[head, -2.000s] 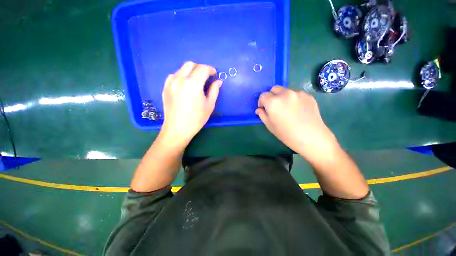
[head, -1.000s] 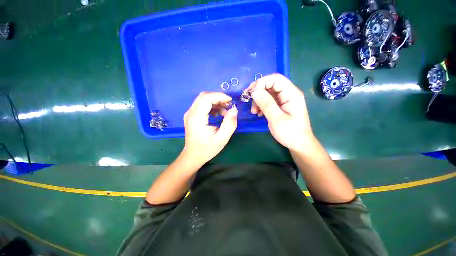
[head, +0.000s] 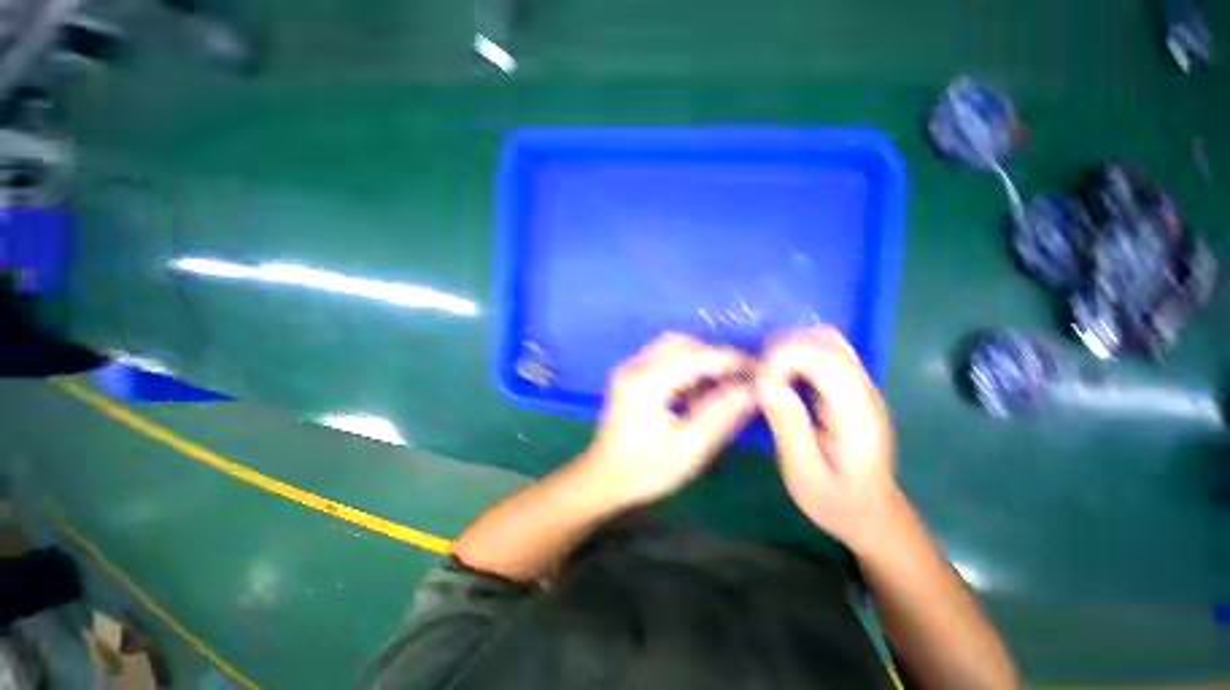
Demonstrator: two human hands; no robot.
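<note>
The view is blurred. My left hand [head: 668,418] and my right hand [head: 830,438] meet over the front rim of the blue tray [head: 514,256], fingertips together. Between the fingertips is a small brownish, dark thing that looks like a small clump of rings [head: 739,376]; my fingers partly hide it. Several loose thin rings [head: 728,314] lie on the tray floor just beyond my hands, smeared by blur. Another clump of rings [head: 536,363] lies in the tray's lower left corner.
Right of the tray, a heap of motor units [head: 1133,263] lies on the green surface. A single unit [head: 1009,373] lies nearer, and another unit [head: 974,124] with a pale lead wire lies farther back. Blurred equipment [head: 81,54] shows at the far left.
The view has turned and shifted, so the tray now appears lower and farther right. My hands have come together at the fingertips, where they were slightly apart a second ago.
</note>
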